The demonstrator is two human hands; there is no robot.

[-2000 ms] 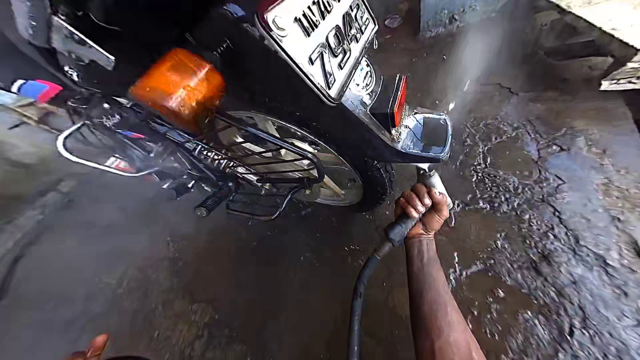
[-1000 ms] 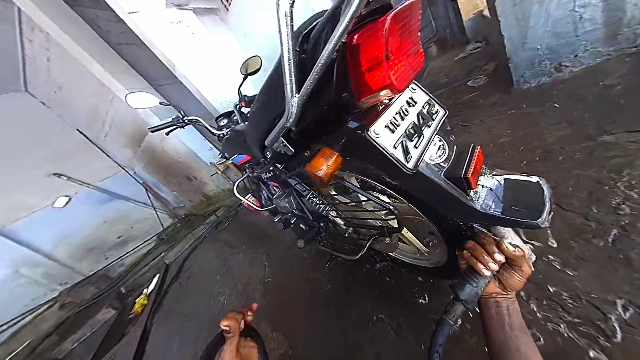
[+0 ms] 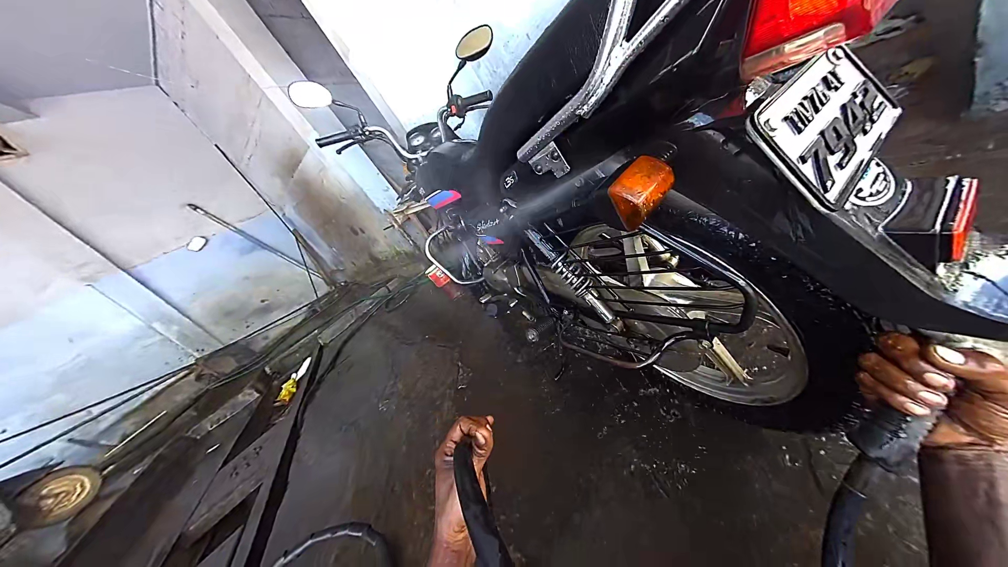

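A wet black motorcycle (image 3: 543, 181) fills the upper right, tilted in the view. My right hand (image 3: 933, 386) is closed around the dark handle of a spray gun (image 3: 890, 441), just below the rear mudguard (image 3: 906, 276) and beside the rear tyre (image 3: 835, 378). The gun's front end is hidden. At the bottom middle, my left hand (image 3: 465, 449) holds a black hose (image 3: 476, 512), fingers curled over it. A faint spray of water crosses near the side panel and the orange turn signal (image 3: 642, 191). The spoked-looking guard (image 3: 669, 291) stands beside the rear wheel.
Wet dark floor (image 3: 378, 409) lies under the motorcycle. Cables (image 3: 354, 303) run along the foot of the stained wall (image 3: 228, 181) at left. Planks (image 3: 228, 480), a yellow wrapper (image 3: 288, 390) and a round lid-like object (image 3: 63, 494) are at lower left. Another hose loop (image 3: 339, 534) shows at the bottom.
The view has swung left along the motorcycle. My left hand, empty-looking and low before, now shows the hose in its grasp. My right hand still grips the spray gun by the rear mudguard.
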